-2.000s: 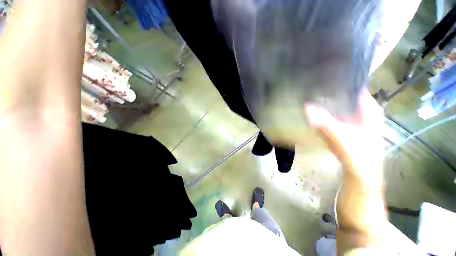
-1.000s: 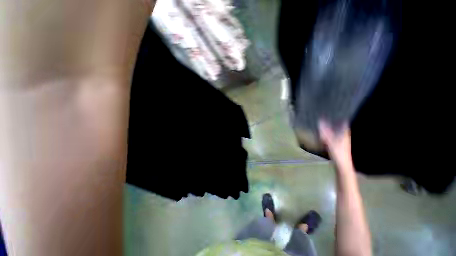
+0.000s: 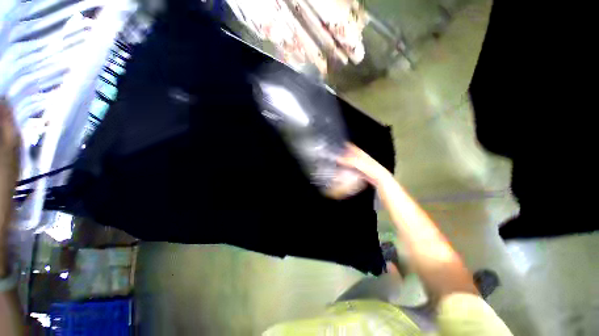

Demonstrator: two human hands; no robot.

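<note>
My right hand (image 3: 358, 164) grips the brownish lower end of the lint pad (image 3: 299, 121), a dark block in shiny clear plastic. The pad lies over or just in front of the black garments (image 3: 223, 190), which hang from the left with an uneven lower edge. Glare whitens part of the pad, and motion blurs it. My left arm (image 3: 8, 197) is a blurred strip at the left edge; its hand cannot be made out.
White hangers (image 3: 56, 85) are packed in a row at the upper left. More black garments (image 3: 545, 118) hang at the right. Floral garments (image 3: 302, 29) hang at the top. A blue crate (image 3: 92, 318) is at the lower left.
The view has swung left, bringing the hangers and blue crate in. My right hand and the pad have moved from the right-hand black garments to the left-hand ones. My left arm fills less of the view.
</note>
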